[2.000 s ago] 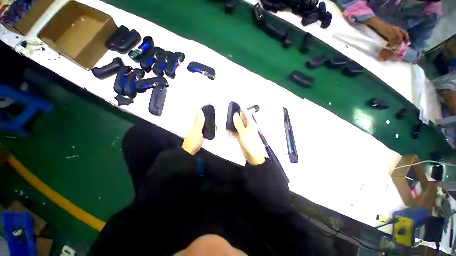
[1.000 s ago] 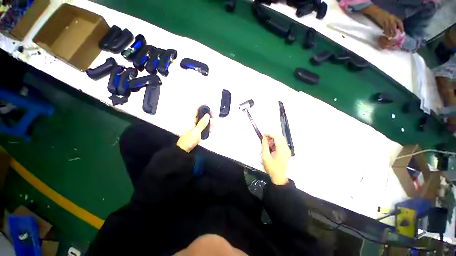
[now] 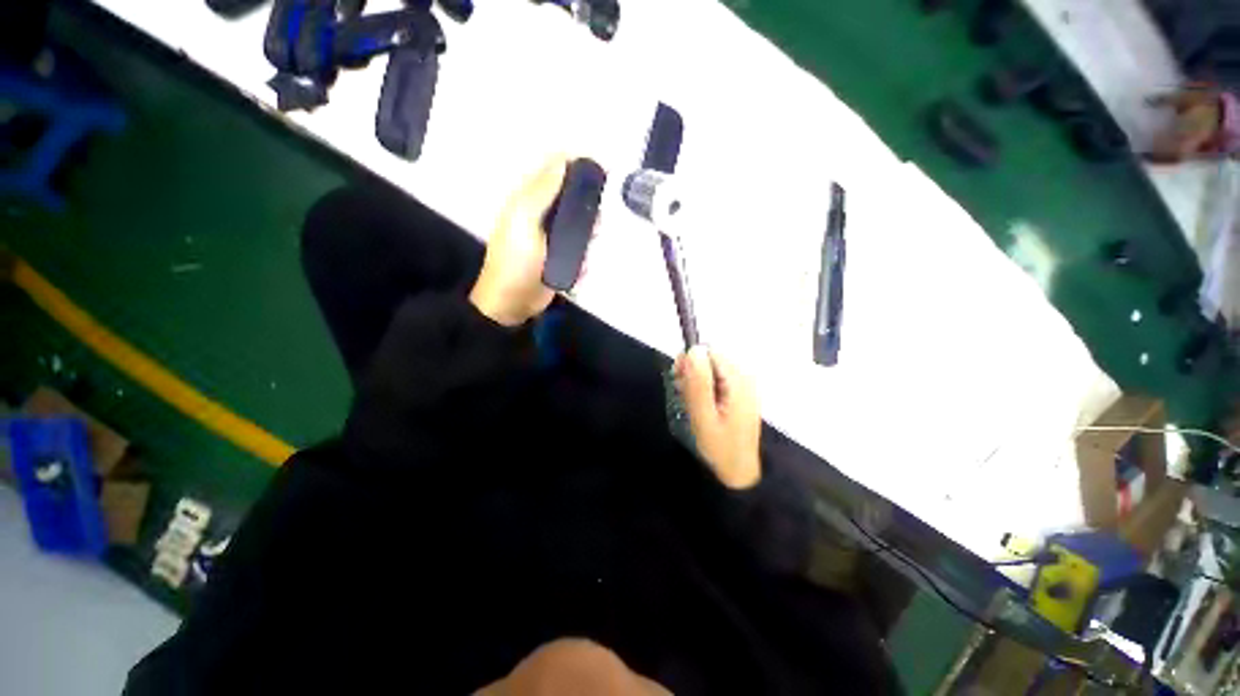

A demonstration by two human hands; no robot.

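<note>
My left hand (image 3: pixel 517 258) holds a black device housing (image 3: pixel 574 229) upright near the bench's front edge. My right hand (image 3: pixel 721 415) grips the lower end of the hammer's handle (image 3: pixel 681 292). The hammer's silvery head (image 3: pixel 653 199) is up beside the held housing, a small gap to its right. A second black housing (image 3: pixel 662 136) lies on the bench behind the hammer head and is partly covered by it. A long dark flat tool (image 3: pixel 831 279) lies on the bench to the right of the hammer.
Blue-trimmed housings (image 3: pixel 310 38) and a black housing (image 3: pixel 407 102) lie at the left. The green conveyor (image 3: pixel 870 82) carries black housings behind the bench (image 3: pixel 925 340). A small carton (image 3: pixel 1115 469) and a yellow-and-blue box (image 3: pixel 1070 585) are at the right. Another person's hand (image 3: pixel 1197 125) shows upper right.
My right hand has lifted the hammer and brought its head beside the held housing. My left hand still holds its housing. The view has shifted, and the open carton has left the picture.
</note>
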